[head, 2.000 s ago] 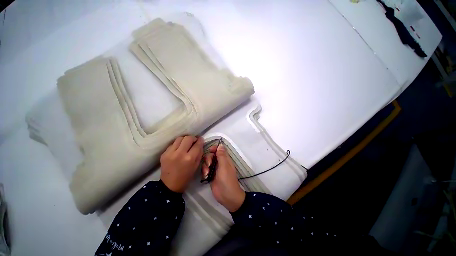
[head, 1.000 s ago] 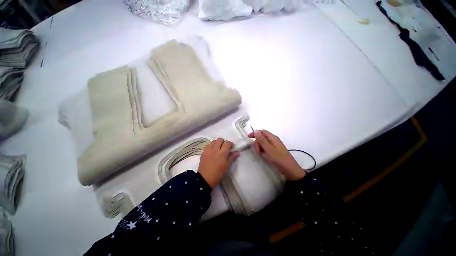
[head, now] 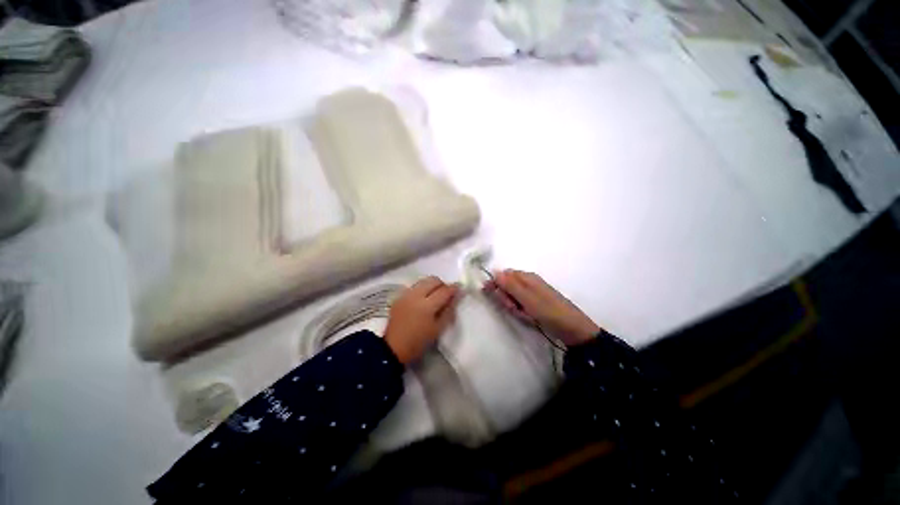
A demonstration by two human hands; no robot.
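Observation:
Cream garment panels (head: 375, 168) lie in a stack on the white table, with the far part folded back into a thick roll. The neckline edge (head: 345, 314) curves beside my left hand. My left hand (head: 421, 318) presses and pinches the cloth between the neckline and the armhole edge (head: 474, 264). My right hand (head: 538, 304) holds dark snips (head: 489, 274) at the armhole edge, their tip pointing away from me. Most of the snips is hidden by my fingers. A black cord (head: 553, 340) trails near my right wrist. The picture is blurred.
White crumpled bundles (head: 464, 30) lie at the far side of the table (head: 632, 197). Greyish cut-piece bundles (head: 44, 64) stand at the left edge. A dark ragged strip (head: 814, 148) lies at the far right. The table's near right edge borders a dark floor with a yellow line (head: 745, 370).
Both hands have moved from the neckline edge to the armhole edge at the right. In the last second the snips have come to the armhole edge, and the cord hangs closer to my right wrist.

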